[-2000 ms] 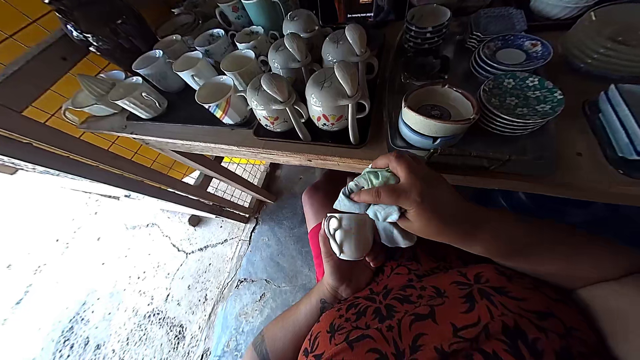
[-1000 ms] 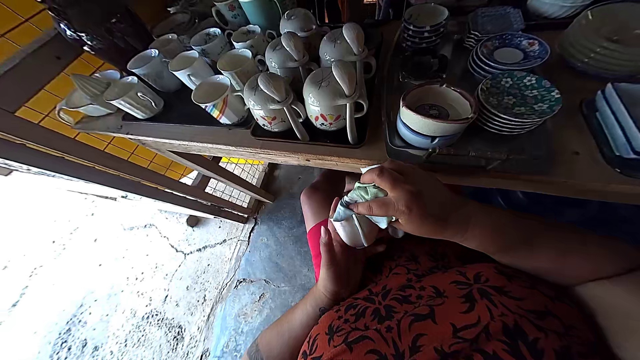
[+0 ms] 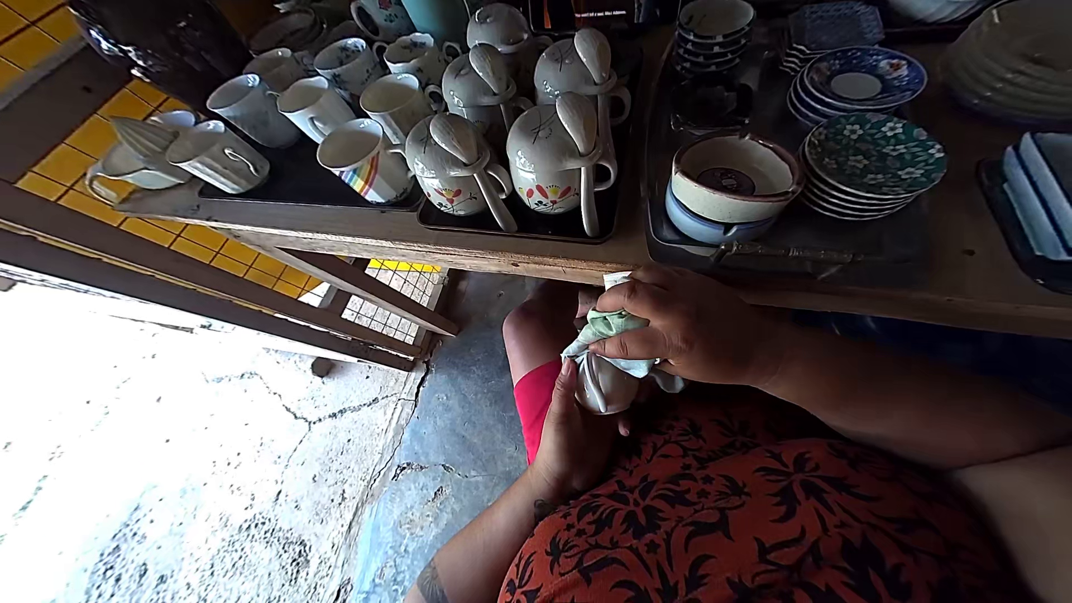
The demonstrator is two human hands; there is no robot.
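Note:
Below the edge of the wooden table, my left hand [image 3: 578, 427] grips a small pale ceramic cup [image 3: 605, 387], its fingers around the underside and its thumb near the rim. The cup's handle faces up toward the camera. My right hand [image 3: 662, 331] clutches a bunched light green and white cloth [image 3: 615, 325] against the top of the cup, covering its mouth. Part of the cloth hangs beyond the cup to the right.
On the wooden table [image 3: 536, 261] stand lidded mugs with ceramic spoons [image 3: 548, 155], a rainbow-striped mug [image 3: 362, 163], stacked bowls [image 3: 737, 180], green floral plates [image 3: 878, 163] and rectangular dishes [image 3: 1038, 197]. A wooden railing [image 3: 209, 293] runs along the left.
Two seconds ago the cup's handle and side showed more fully, with the cloth beside its rim. The cloth and my right hand now lie over the top of the cup.

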